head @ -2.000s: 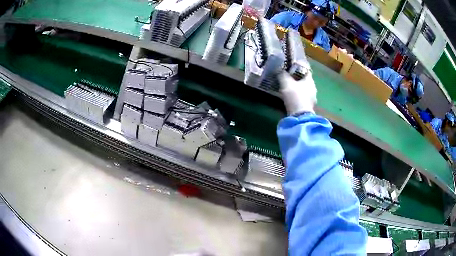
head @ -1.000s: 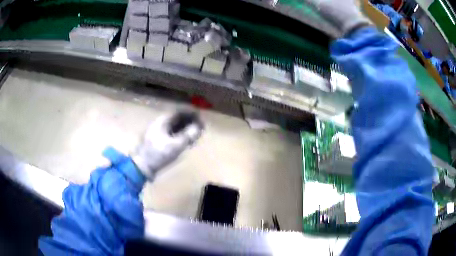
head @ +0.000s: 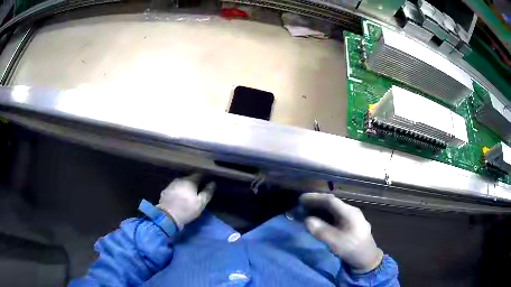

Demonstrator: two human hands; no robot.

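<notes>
My left hand (head: pixel 184 200), in a white glove with a blue cuff band, is low in front of my smock, below the metal rail (head: pixel 196 132). Its thumb and a finger are a little apart, with a dark patch at the fingertips. My right hand (head: pixel 343 228), also white gloved, is lower right with bent fingers; a dark, blurred area lies between thumb and fingers. I cannot tell if either hand holds anything. At right, a green circuit board (head: pixel 358 106) bears a front finned heat sink (head: pixel 417 115) and a longer one (head: pixel 423 64) behind it.
A dark phone-like rectangle (head: pixel 251 102) lies on the pale surface (head: pixel 140 61) beyond the rail. A red item (head: pixel 234 13) and a white sheet (head: pixel 302 27) are at the back. More silver heat sinks (head: pixel 428 22) stand top right. Another heat sink (head: pixel 500 157) is at the right edge.
The view has tilted down from the shelves to the rail and smock. My right hand has come down from the upper shelf, where it earlier held heat sinks. Both hands are now low before me.
</notes>
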